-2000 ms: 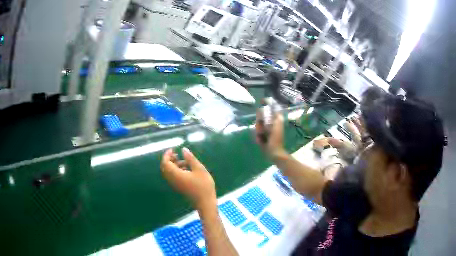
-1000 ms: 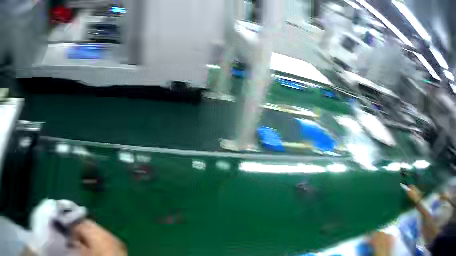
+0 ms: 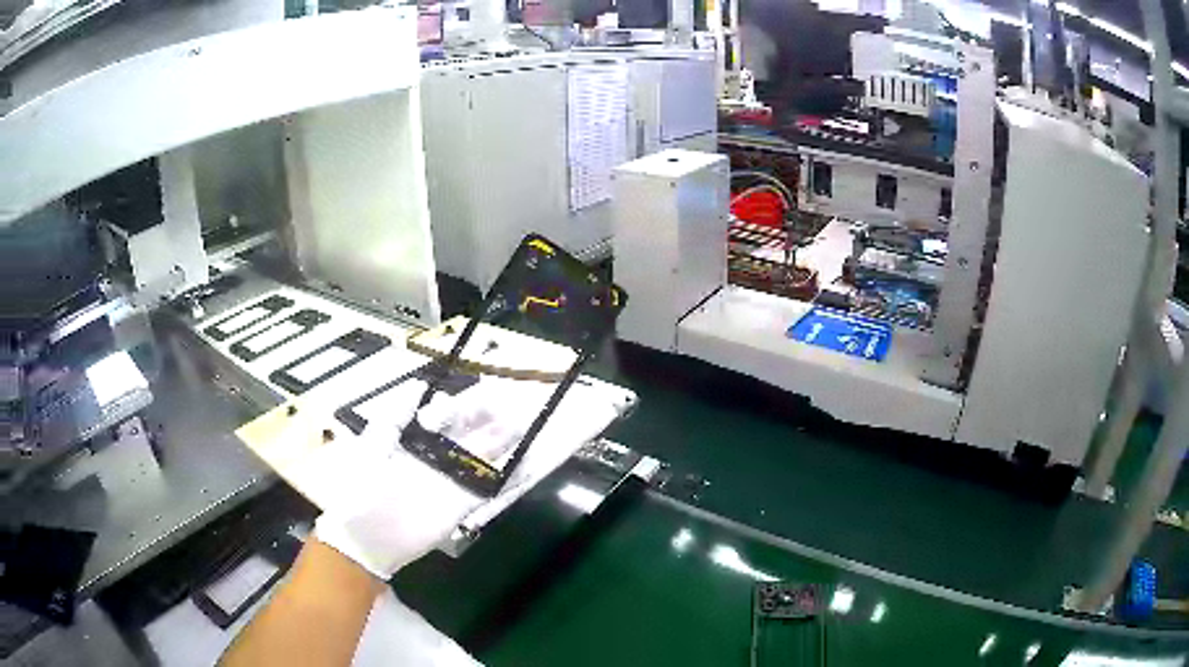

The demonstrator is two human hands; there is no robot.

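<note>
My left hand, in a white glove, comes in from the lower left and holds a black phone middle frame up at a tilt. The frame's solid end with yellow-orange marks points up and away; its lower end is at my fingers. It is above the white infeed conveyor, between two cream-yellow guide plates. Several black frames lie in a row on the infeed. My fingertips are partly hidden behind the held frame. My right hand is not in view.
A white machine housing stands behind the infeed. The green belt runs at lower right with a frame on it. Another frame lies at lower left. A white machine with a blue sheet stands across the belt.
The view has swung left from the co-worker and belt to the infeed. My gloved hand, low at the left before, now holds the frame over the infeed. My bare right hand has left the picture.
</note>
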